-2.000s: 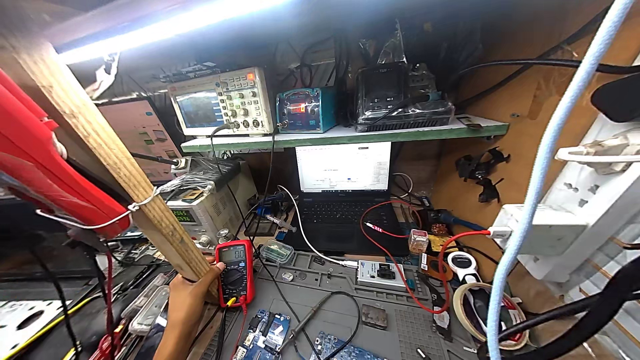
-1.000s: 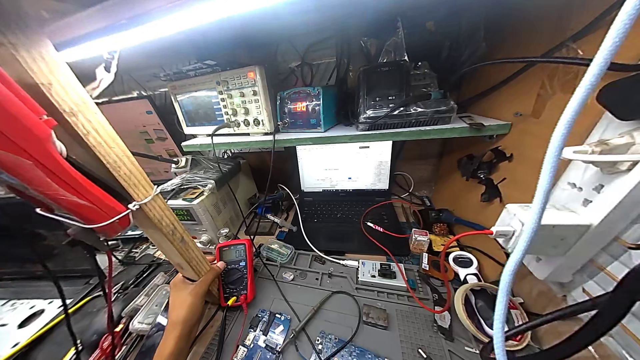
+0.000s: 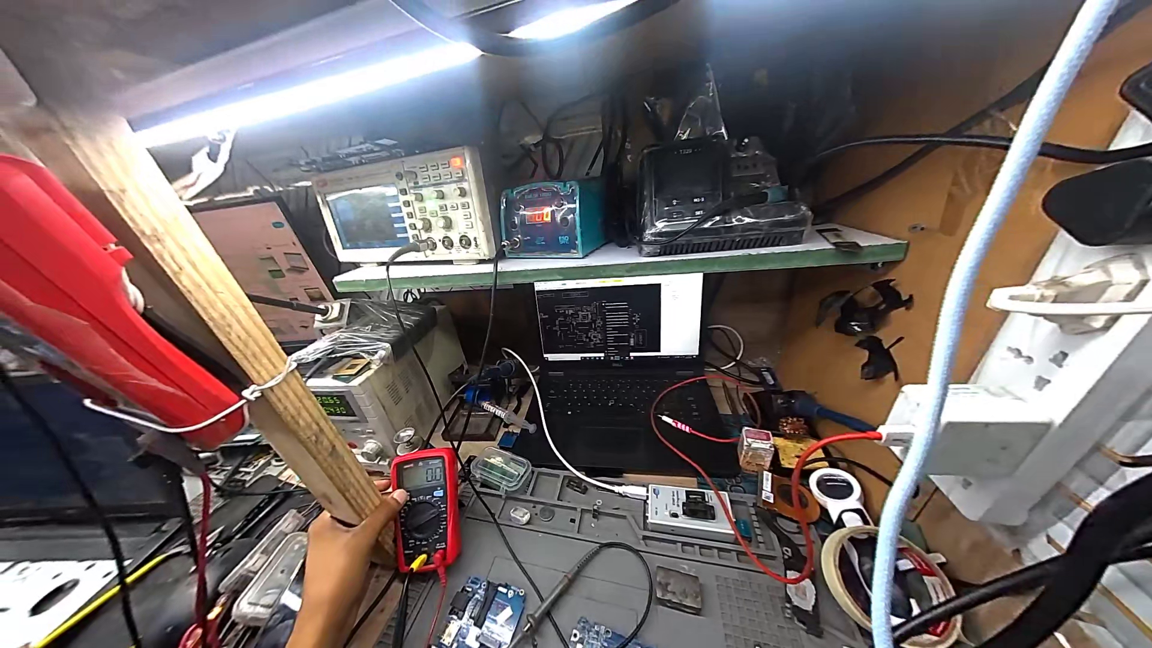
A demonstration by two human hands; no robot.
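My left hand (image 3: pixel 346 549) is at the lower left, its fingers against a wooden post (image 3: pixel 270 378) and the left edge of a red digital multimeter (image 3: pixel 426 508). The multimeter stands upright against the post with test leads plugged in at its base; whether the fingers grip it or the post is not plain. My right hand is out of view. Below the meter, blue circuit boards (image 3: pixel 484 612) lie on a grey work mat (image 3: pixel 621 562), with a probe (image 3: pixel 562 589) beside them. Behind the mat, an open laptop (image 3: pixel 621 387) shows a dark diagram.
An oscilloscope (image 3: pixel 405 207) and a teal bench unit (image 3: pixel 552 219) stand on a green-edged shelf (image 3: pixel 621 268). A chip programmer (image 3: pixel 691 511), tape rolls (image 3: pixel 886 580) and a magnifier (image 3: pixel 839 495) are at the right. A pale blue cord (image 3: pixel 976 279) hangs in front.
The laptop screen has switched from a mostly white page to a dark diagram. My left hand stays by the post and multimeter. The view has shifted slightly.
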